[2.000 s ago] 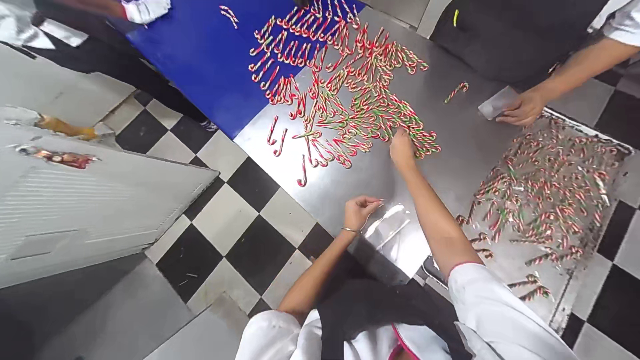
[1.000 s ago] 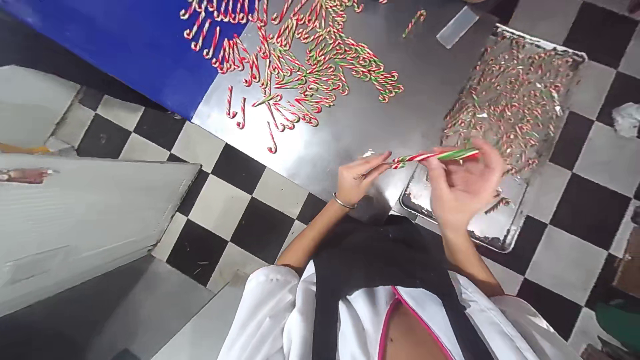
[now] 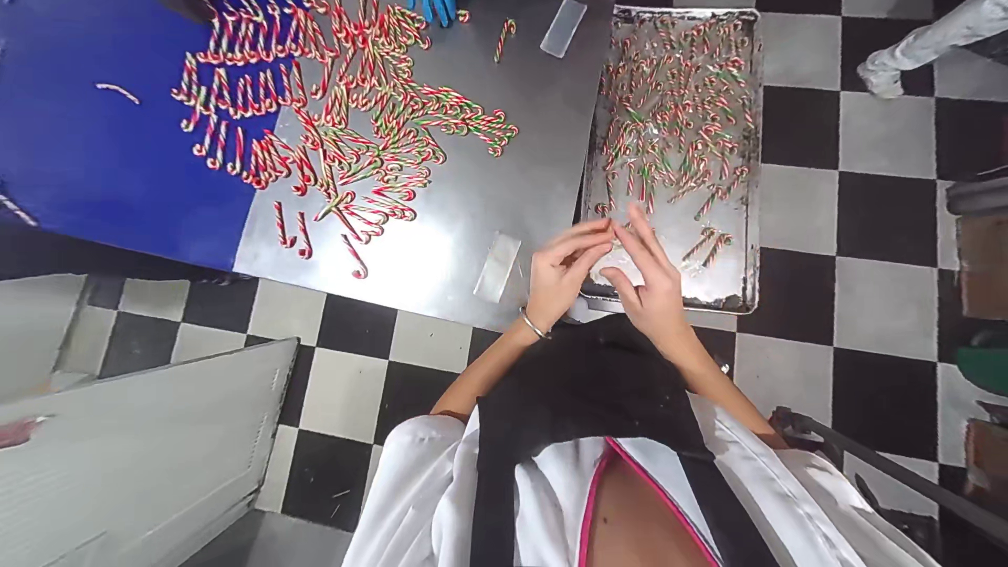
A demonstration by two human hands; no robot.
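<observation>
My left hand [image 3: 561, 274] and my right hand [image 3: 652, 285] meet at the fingertips above the near end of a metal sheet tray [image 3: 752, 260]. Whether a candy cane or wrapper is between the fingers cannot be made out. A metal bangle circles my left wrist. Under and beyond my hands, the tray holds many candy canes [image 3: 669, 102], some with clear wrapping. To the left, a large pile of red, green and white candy canes [image 3: 382, 150] spreads over the steel table [image 3: 449, 213]. A stack of clear wrappers [image 3: 497, 266] lies close to my left hand.
A blue surface [image 3: 94, 181] covers the table's left part. Another clear rectangular piece [image 3: 563, 28] lies near the far edge, close to a blue-gloved hand [image 3: 438, 9] of another person. A white-sleeved arm [image 3: 937, 39] shows at upper right. A pale panel [image 3: 181, 425] stands at lower left.
One second ago a striped candy cane showed between my hands; now none is plainly visible there. My right hand has moved from over the candy pile to beside my left hand. The view has shifted.
</observation>
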